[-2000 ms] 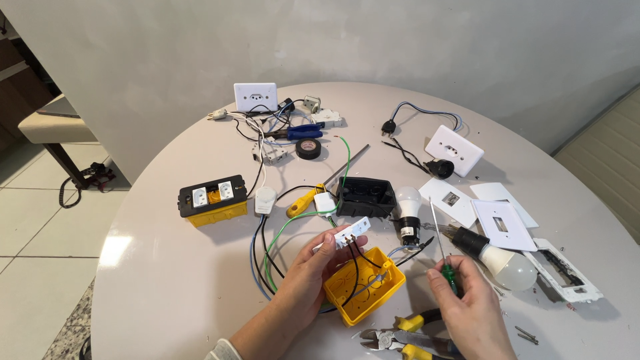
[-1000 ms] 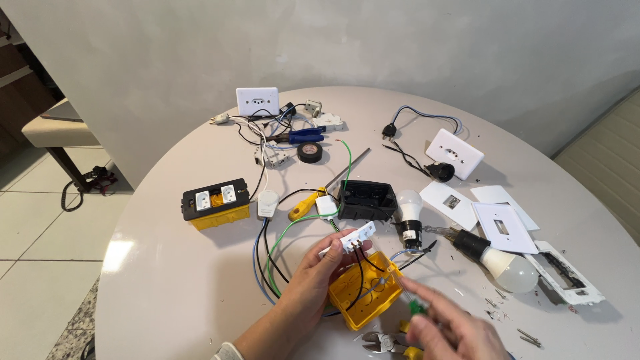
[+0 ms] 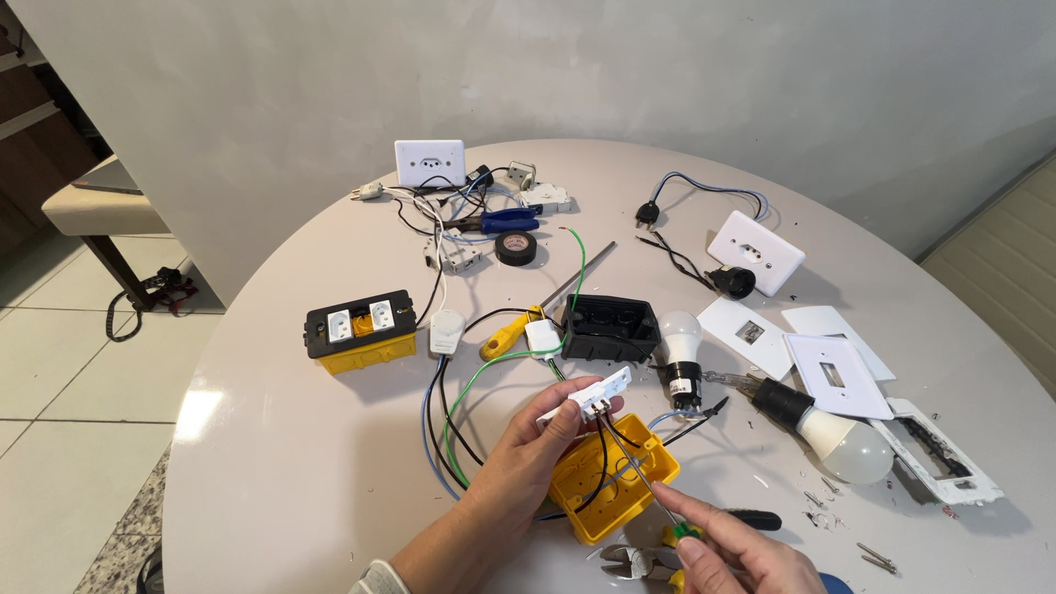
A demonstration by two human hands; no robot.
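Note:
My left hand point(image 3: 528, 450) holds a white switch or socket module point(image 3: 596, 396) between thumb and fingers, its terminals facing me, with black wires running down from it. Below lies an open yellow electrical box point(image 3: 606, 495), wires passing through it. My right hand point(image 3: 734, 549) grips a screwdriver point(image 3: 686, 530) by its green handle; the thin shaft crosses over the yellow box, its tip at or close to the module's terminals. Diagonal cutters point(image 3: 634, 561) lie under and beside the right hand. A black electrical box point(image 3: 610, 328) stands behind the module.
Around are a boxed twin socket point(image 3: 360, 326), a yellow-handled screwdriver point(image 3: 511, 334), black tape point(image 3: 516, 247), blue-handled pliers point(image 3: 499, 221), two bulbs in holders point(image 3: 681, 338) point(image 3: 846, 445), white cover plates point(image 3: 833, 375), a white frame point(image 3: 940, 454), a black plug point(image 3: 647, 213) and loose screws point(image 3: 876, 558).
My right hand has brought the screwdriver from the right of the yellow box to the module, its shaft now pointing at the terminals. My left hand keeps hold of the module.

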